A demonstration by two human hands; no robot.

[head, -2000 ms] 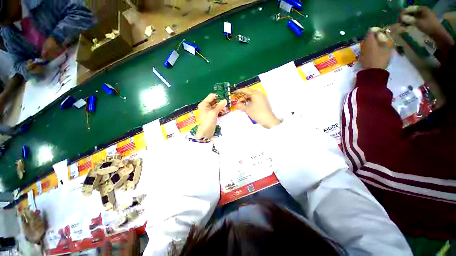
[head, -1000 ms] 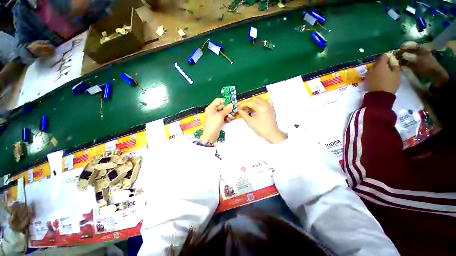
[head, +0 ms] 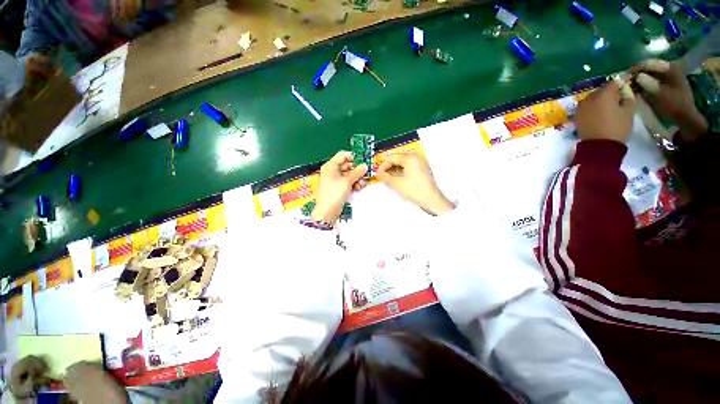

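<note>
A green circuit board panel (head: 362,148) stands upright at the belt's near edge, in the middle of the view. My left hand (head: 339,183) holds its lower left part between thumb and fingers. My right hand (head: 408,178) is just to the right of the panel, its thumb and fingertips drawn together. Whether it pinches something small cannot be made out. More green boards (head: 345,210) lie on the mat by my left wrist, partly hidden by it.
Blue batteries (head: 324,74) and a pale stick (head: 305,103) lie on the green belt (head: 268,118). Tan housings (head: 167,272) are heaped on the mat at left. A neighbour's maroon sleeve (head: 588,213) is close at right. Another person's hands (head: 91,383) hold a yellow sheet (head: 63,353) at lower left.
The batteries and stick on the belt have shifted right. My right hand has drawn slightly away from the panel. A yellow sheet has appeared at lower left. The cardboard box opposite has moved left.
</note>
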